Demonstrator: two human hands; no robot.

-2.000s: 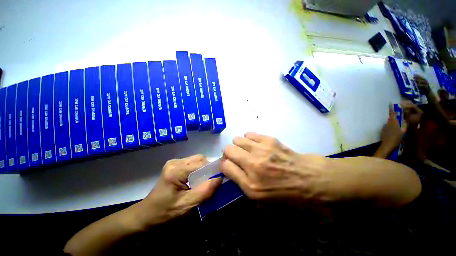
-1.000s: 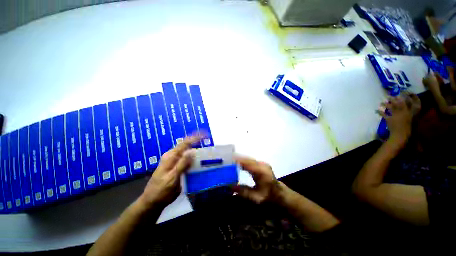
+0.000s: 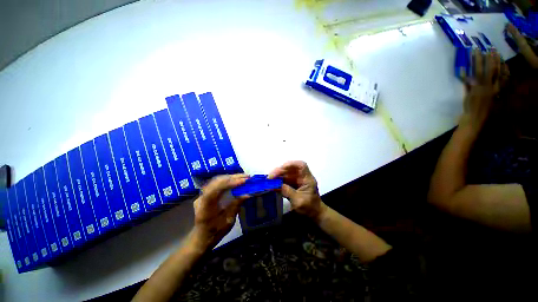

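Note:
A retail box [image 3: 261,211] is held upright at the table's front edge, its front panel with a plug-shaped picture facing me and its blue top [image 3: 257,185] showing. My left hand [image 3: 218,206] grips its left side, with the fingers at the top edge. My right hand [image 3: 299,190] grips its upper right side, thumb and fingers at the top corner. Whether the top is fully closed cannot be told. A row of closed boxes [image 3: 112,177] stands with blue spines up on the left; the rightmost ones sit further back.
A single box [image 3: 342,85] lies flat at the back right, beside yellowed tape strips [image 3: 392,131]. A neighbour's hand [image 3: 485,76] is on a blue box at the right, near more boxes [image 3: 457,32]. A black object [image 3: 5,176] is at the far left edge.
The held box has turned from showing its white tab with a dark slot to showing its blue top and front panel. Both hands remain on it. The view has shifted.

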